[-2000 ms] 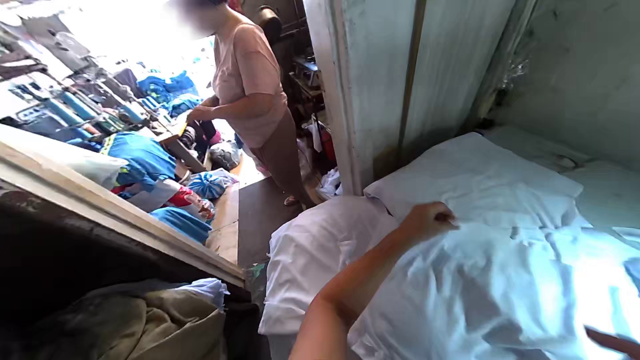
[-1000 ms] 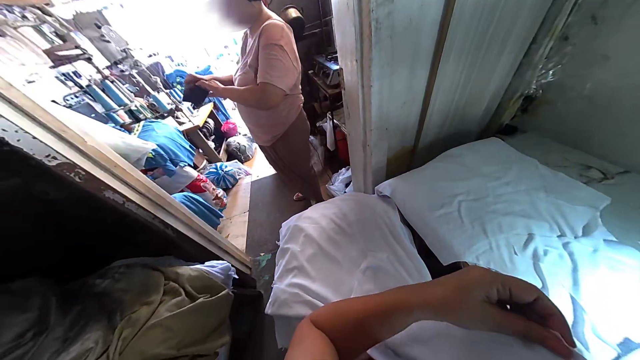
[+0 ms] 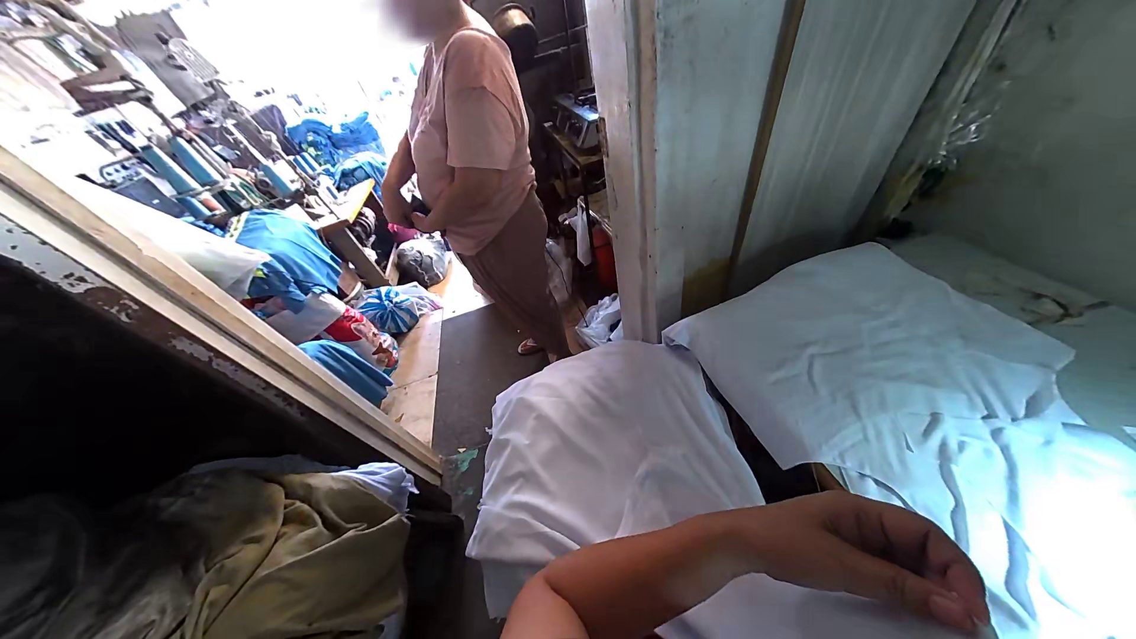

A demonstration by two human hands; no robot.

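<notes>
My left hand (image 3: pixel 887 559) reaches across the lower right with its fingers curled and the thumb near the fingertips, just over white cloth. Whether cloth is pinched between them, I cannot tell. Under and beyond it, white fabric (image 3: pixel 1047 506) lies in folds, brightly lit at the right edge. A flat white cloth piece (image 3: pixel 870 337) rests at the back of this fabric. Left of my wrist is a rounded heap covered in white cloth (image 3: pixel 612 435), with a dark gap between it and the flat piece. My right hand is out of view.
A person in a pink shirt (image 3: pixel 479 133) stands beyond the doorway on a dark floor mat (image 3: pixel 470 373). Blue cloth bundles (image 3: pixel 284 257) and thread cones (image 3: pixel 169 164) are at the left. A wooden frame (image 3: pixel 222 319) borders olive cloth (image 3: pixel 293 541); a pale panel (image 3: pixel 710 133) stands behind the white cloth.
My left hand has moved from the back of the white cloth toward the lower right. My right hand, at the lower right edge two seconds ago, is out of view. The person's hands have lowered.
</notes>
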